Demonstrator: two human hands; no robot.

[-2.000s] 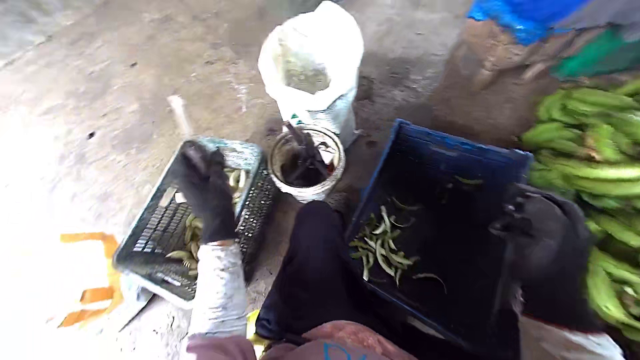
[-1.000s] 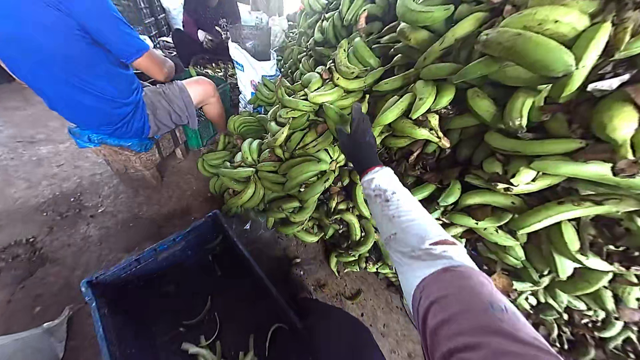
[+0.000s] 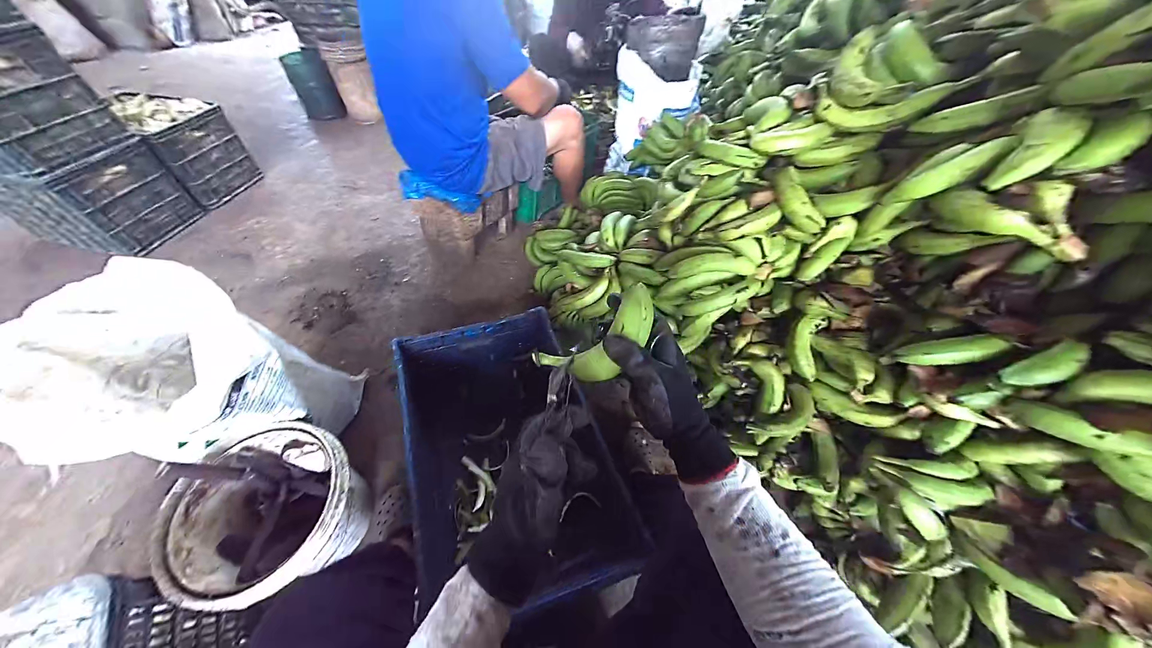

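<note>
My right hand [image 3: 661,387], in a dark glove, grips a green plantain [image 3: 621,337] above the right edge of a blue plastic crate [image 3: 477,335]. My left hand [image 3: 535,486], also gloved, is over the crate, its fingers closed around something thin that touches the plantain's stem end; the glove mostly hides it, and I cannot tell what it is. Strips of green peel [image 3: 477,495] lie in the crate. A large heap of green plantains [image 3: 864,315] rises at the right.
A white sack [image 3: 270,378] and a dirty bucket [image 3: 346,504] stand to the left, above a dark crate [image 3: 171,621]. A person in a blue shirt [image 3: 441,90] sits ahead beside the heap. Stacked black crates [image 3: 117,193] are at upper left. Another person [image 3: 576,40] is farther back.
My right hand has come back from the heap with a plantain in it. My left hand, out of view a second ago, is now over the blue crate. The view has swung left since then.
</note>
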